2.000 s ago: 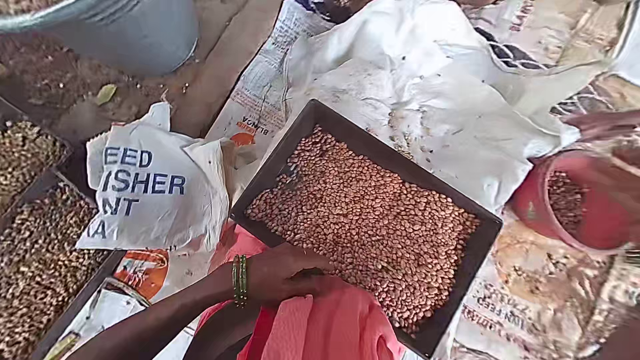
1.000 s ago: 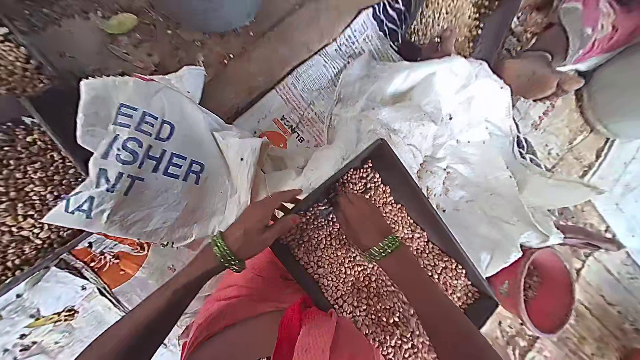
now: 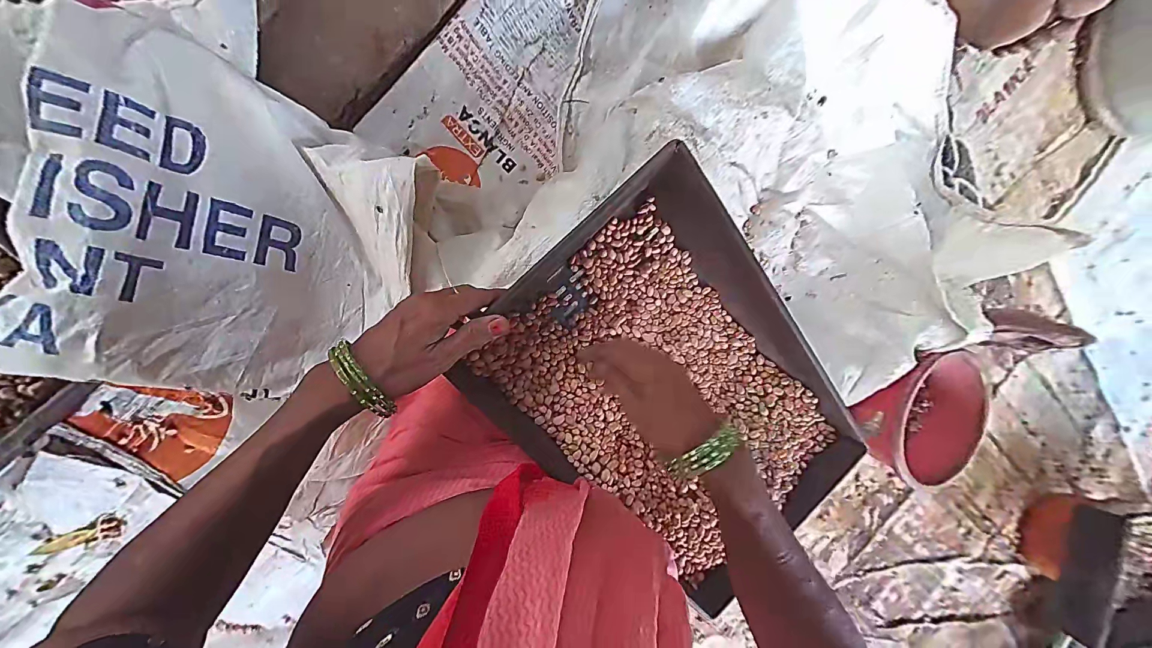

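A black rectangular tray (image 3: 751,261) rests over my lap, tilted in the view, with a layer of pinkish-brown beans or nuts (image 3: 666,297) in it. My left hand (image 3: 432,337) grips the tray's left rim, thumb on the inner side and green bangles at the wrist. My right hand (image 3: 652,391) lies on the beans near the middle of the tray, its fingers loosely curled; whether it holds any beans is hidden. A small dark patterned patch (image 3: 571,297) shows among the beans near the left rim.
A white woven sack with blue lettering (image 3: 180,207) lies at the left, another white sack (image 3: 864,207) beyond the tray. A red plastic container (image 3: 945,418) lies at the right on spread printed sacks. A grey vessel's edge (image 3: 1116,72) shows at the upper right.
Two seconds ago one hand showed at the tray's near edge; now both arms are over it. My right hand has moved from near the left rim toward the middle. The view has shifted.
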